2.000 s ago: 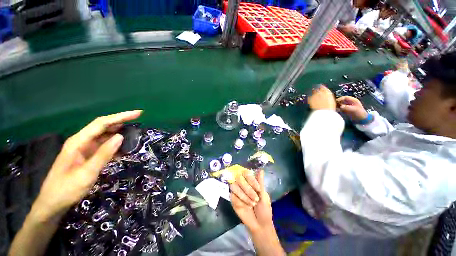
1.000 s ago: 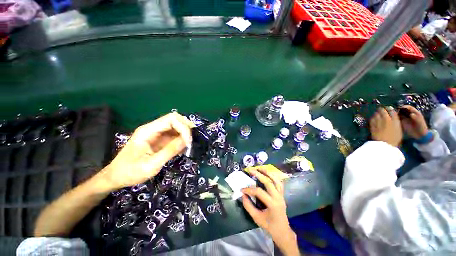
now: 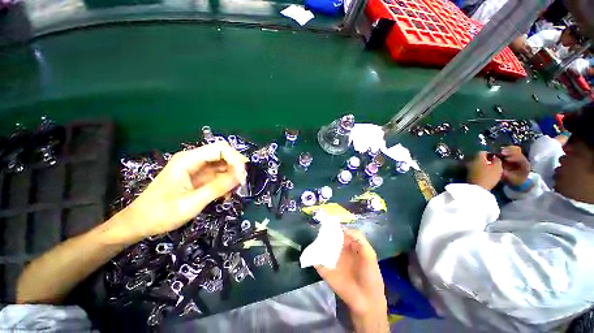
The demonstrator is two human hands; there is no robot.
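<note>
A heap of small black pieces with shiny metal fittings [image 3: 189,260] lies on the green bench below and around my left hand. My left hand [image 3: 189,185] is over the heap, thumb and fingers pinched together. A dark rounded piece [image 3: 258,182] shows at its fingertips and appears gripped; the fingers partly hide it. My right hand [image 3: 355,266] is right of the heap, holding a crumpled white cloth [image 3: 325,246] that covers part of its fingers. The cloth is apart from the left hand.
Round metal-topped parts [image 3: 344,176], a yellow sheet [image 3: 331,212], a clear squat bottle [image 3: 335,138] and white scraps [image 3: 368,138] are right of the heap. A black tray [image 3: 55,208] is left. A slanting post [image 3: 456,71], red tray [image 3: 423,32] and seated co-worker [image 3: 501,247] are right.
My left hand has come inward over the heap and its fingers have closed. My right hand has taken up the white cloth from the bench. The view has shifted.
</note>
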